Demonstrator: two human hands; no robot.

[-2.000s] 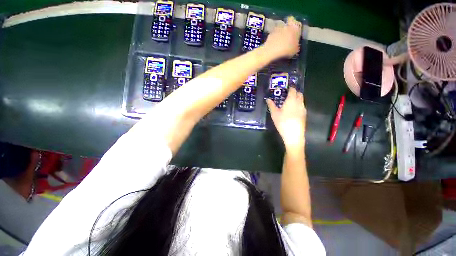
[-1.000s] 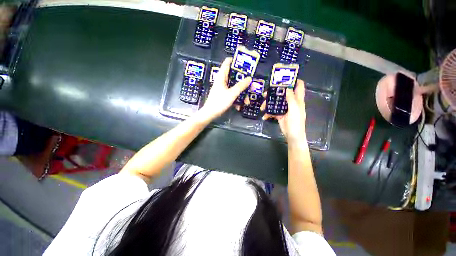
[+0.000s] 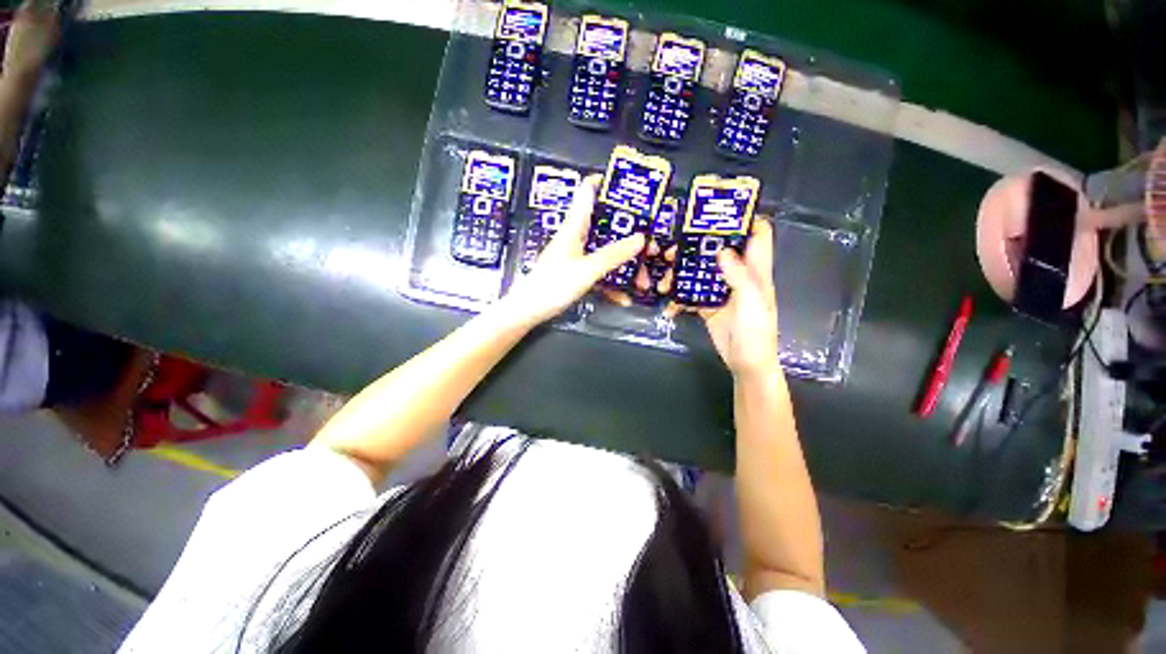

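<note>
My left hand (image 3: pixel 565 262) holds a keypad mobile phone (image 3: pixel 633 192) upright, its gold-framed screen lit, my thumb on its keypad. My right hand (image 3: pixel 748 307) holds a second keypad phone (image 3: pixel 720 211) beside it, screen lit, thumb on its keys. Both are above the clear blister tray (image 3: pixel 818 300). In the tray's back row lie several keypad phones (image 3: pixel 596 77) with lit screens. In the front row lie a phone (image 3: pixel 483 211) at the left and another (image 3: pixel 550 205) partly covered by my left hand. One more between the held phones is mostly hidden.
To the right lie a red marker pen (image 3: pixel 948 358), a smaller red-and-black pen (image 3: pixel 985 394) and a small black piece (image 3: pixel 1014 400). A black smartphone (image 3: pixel 1046 243) rests on a pink fan base (image 3: pixel 1001 230). A white power strip (image 3: pixel 1096 422) is at the right. Another person's arm (image 3: pixel 23 64) shows at far left.
Two seconds ago my hands were at the tray's right end; both phones are now held over its middle. Since one second ago the screens changed to text and my right thumb moved onto the keys.
</note>
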